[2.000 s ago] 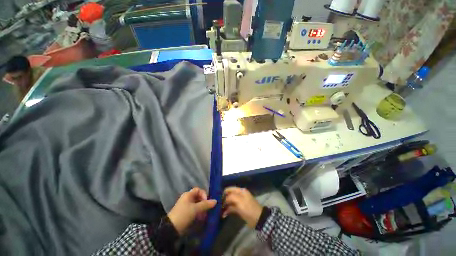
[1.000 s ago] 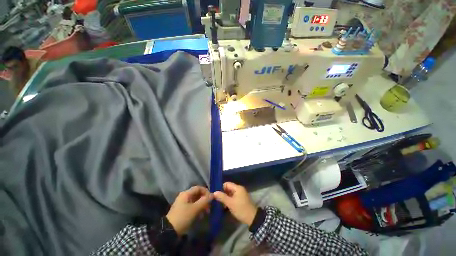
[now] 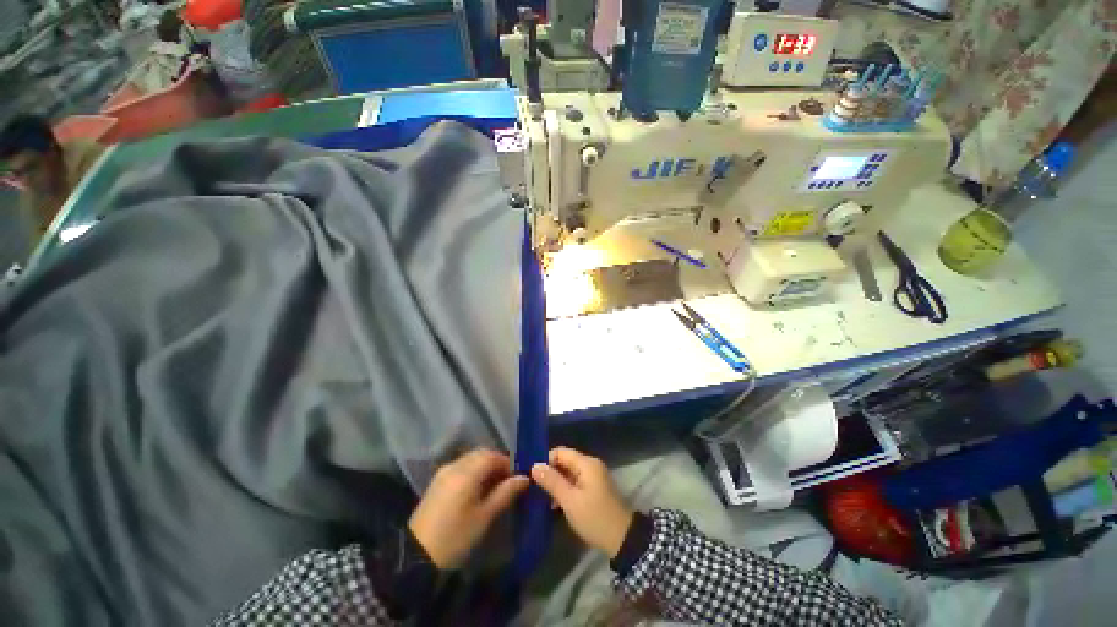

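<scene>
A large grey fabric panel (image 3: 282, 306) lies in folds over the left side. A blue strip (image 3: 533, 380) runs along its right edge, from the needle area of the cream sewing machine (image 3: 661, 165) down past the table's front edge. My left hand (image 3: 468, 505) pinches the strip's left side together with the grey edge. My right hand (image 3: 588, 500) pinches the strip from the right, its fingertips close to my left ones. The lamp glare hides the presser foot and needle.
Blue-handled snips (image 3: 713, 339), a thin blue pen-like item (image 3: 677, 252), black-handled shears (image 3: 915, 282) and a yellow-green roll (image 3: 975, 240) are on the table. A white roll (image 3: 802, 439) is below. A person (image 3: 34, 165) is at the far left.
Two seconds ago my right hand was slightly apart from the strip; it closed on it beside my left hand. Since one second ago the hands have barely moved; the view shifted slightly.
</scene>
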